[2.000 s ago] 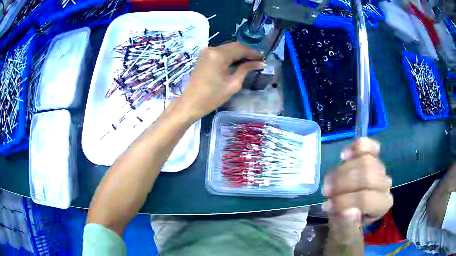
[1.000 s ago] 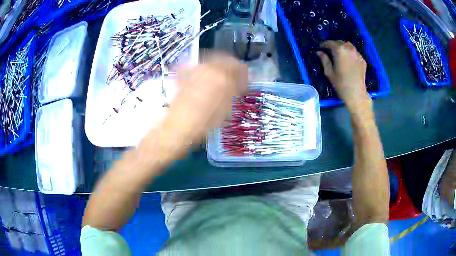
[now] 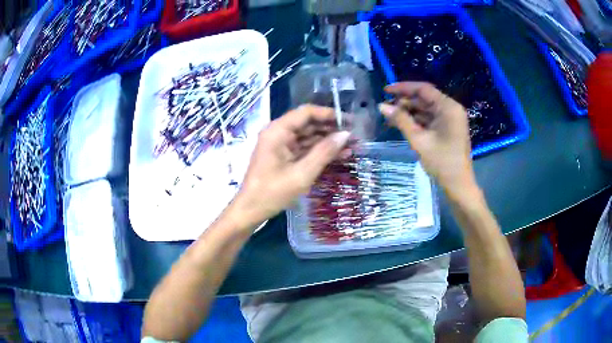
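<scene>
My left hand [image 3: 295, 151] is shut on a slim white rod [image 3: 337, 104], which stands up from its fingertips in front of the press base [image 3: 322, 80]. My right hand [image 3: 433, 127] is just right of it, thumb and forefinger pinched together at a small dark fitting, too small to make out well. The clear box [image 3: 429, 234] lies below both hands, with rows of red-ended white rods. The press head [image 3: 337, 8] is at the top centre. The blue-rimmed bin [image 3: 493, 67] of black fittings is to the right.
The white tray [image 3: 151, 208] with a heap of loose rods is on the left. Two whitish boxes [image 3: 97, 234] stand beyond it. Blue bins [image 3: 30, 171] of rods are at the far left, a red bin [image 3: 201, 25] at the top. A red shape [image 3: 600, 100] is at the right edge.
My right hand has come out of the black-fittings bin towards the press. My left hand, blurred before, now holds a rod upright in front of the press base. The view has shifted.
</scene>
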